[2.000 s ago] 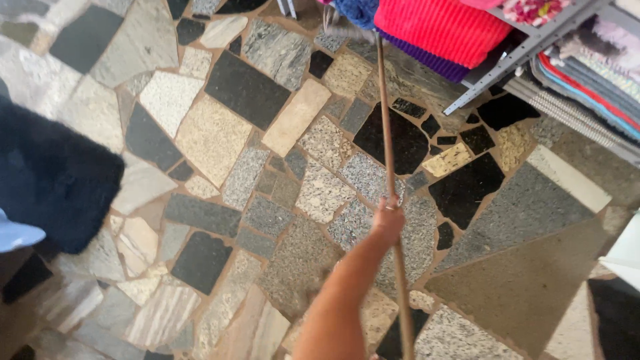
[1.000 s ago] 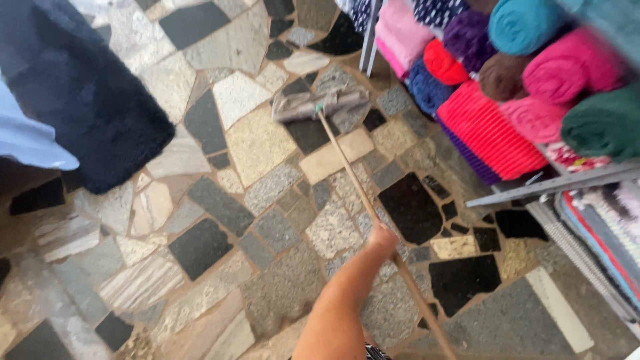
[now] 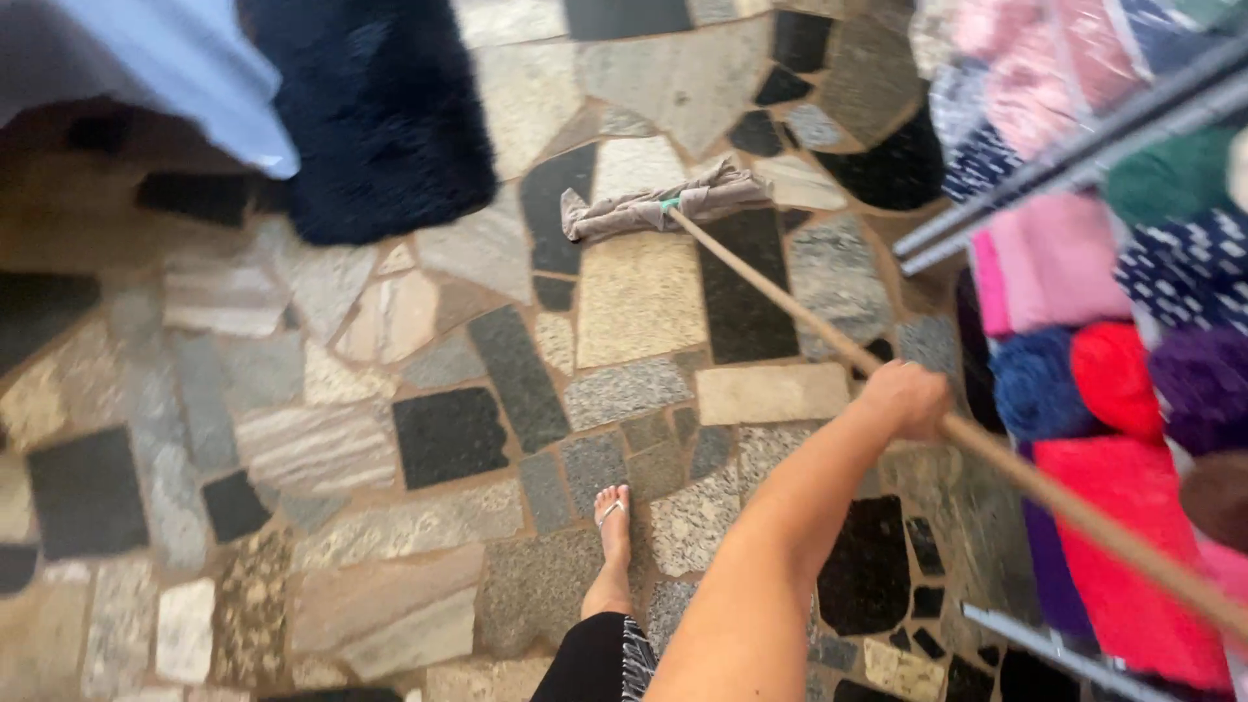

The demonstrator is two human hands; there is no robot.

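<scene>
My right hand is closed around the long wooden handle of a floor squeegee. At the far end of the handle, a greyish-brown floor cloth is wrapped over the squeegee's head and lies on the stone floor. A bit of the green handle socket shows through the cloth. The near end of the handle runs out of view at the lower right, past the shelf of textiles. My left hand is not in view.
A metal shelf rack with rolled and folded towels or rugs stands at the right. A dark shaggy rug and light blue cloth hang at upper left. My sandalled foot stands on the irregular stone floor.
The cloth-wrapped head has moved away from beside the rack, leftward across the floor. My right hand keeps its hold on the handle. The view has shifted, and my foot now shows.
</scene>
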